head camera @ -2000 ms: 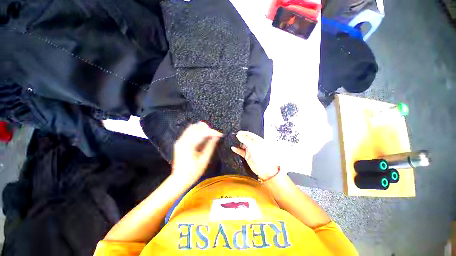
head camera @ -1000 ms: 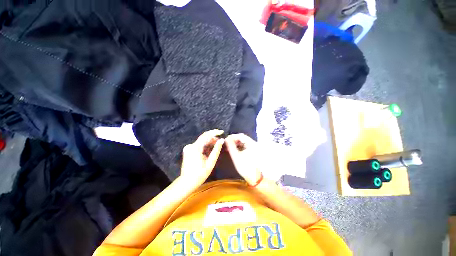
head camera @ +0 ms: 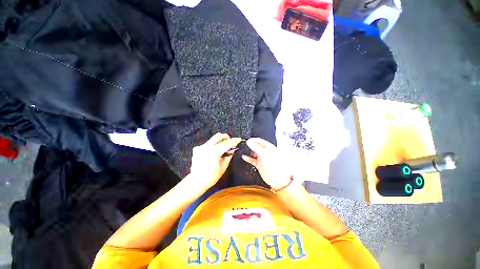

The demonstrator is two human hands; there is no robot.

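Observation:
A charcoal speckled garment piece [head camera: 218, 79] with smooth black edges runs from the far table edge to my lap. My left hand [head camera: 211, 157] pinches its near edge between thumb and fingers. My right hand [head camera: 263, 160] is close beside it, fingertips bent together at the same edge, nearly touching the left. A small light glint shows between the fingertips. Needle, thread and any fastener there are too small to tell. Tiny dark fasteners [head camera: 301, 137] lie scattered on the white table right of my hands.
Smooth black garments [head camera: 89, 63] heap at left, more dark cloth [head camera: 79, 210] below. A lit phone [head camera: 304, 24] lies on a red item [head camera: 316, 7] at the far side. A wooden board [head camera: 392, 131] at right holds black cylinders [head camera: 395, 179] and a metallic flask [head camera: 434, 163]. Black cloth [head camera: 363, 63] lies beyond.
The hands were apart two seconds ago, then came together at the cloth edge with rounded fingers. Now the right fingers have spread slightly. The view has shifted a little.

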